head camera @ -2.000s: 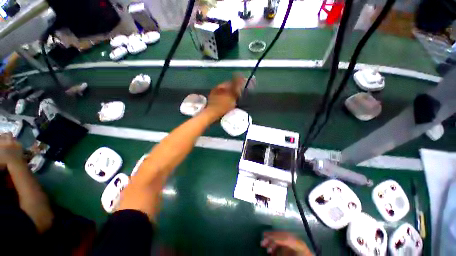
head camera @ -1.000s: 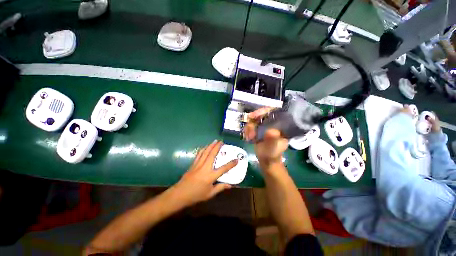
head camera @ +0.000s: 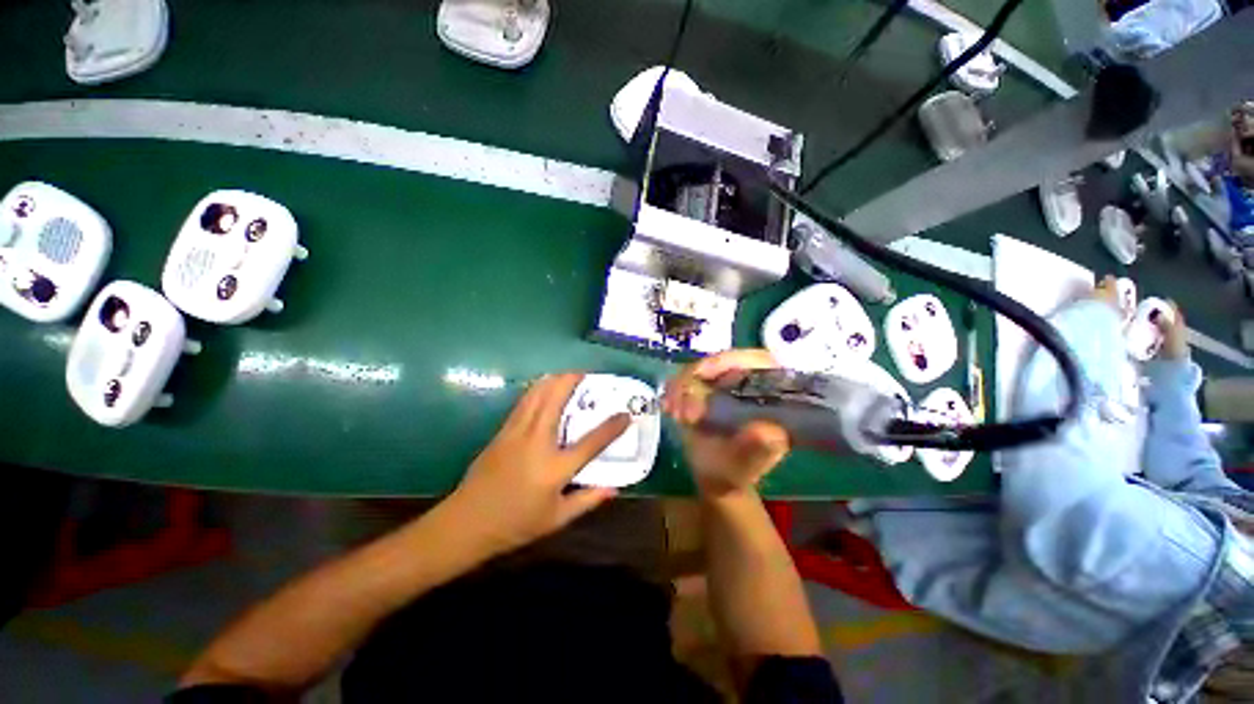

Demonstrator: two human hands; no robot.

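A white rounded-square housing [head camera: 615, 453] lies flat on the green bench near its front edge. My left hand [head camera: 534, 461] rests on its left side, fingers spread over it, pressing it down. My right hand [head camera: 729, 421] grips a grey electric screwdriver [head camera: 811, 406] held roughly level. Its front end points at the housing's upper right corner; the bit tip is too small to make out. A thick black cable [head camera: 1059, 371] loops from the driver's rear. The silver-white screw feeder [head camera: 704, 220] stands just beyond my right hand.
Face-side units lie at left [head camera: 127, 354] and, several of them, at right [head camera: 920, 338]. A second grey cylindrical tool [head camera: 842, 261] lies right of the feeder. More white units sit on the far belt [head camera: 344, 55]. A grey metal arm crosses upper right. A neighbouring person's blue sleeve [head camera: 1086, 413] is at right.
The driver has moved from the feeder to the housing's upper right corner. Earlier, my left arm reached to the belt; now that hand stays on the housing. The view has shifted.
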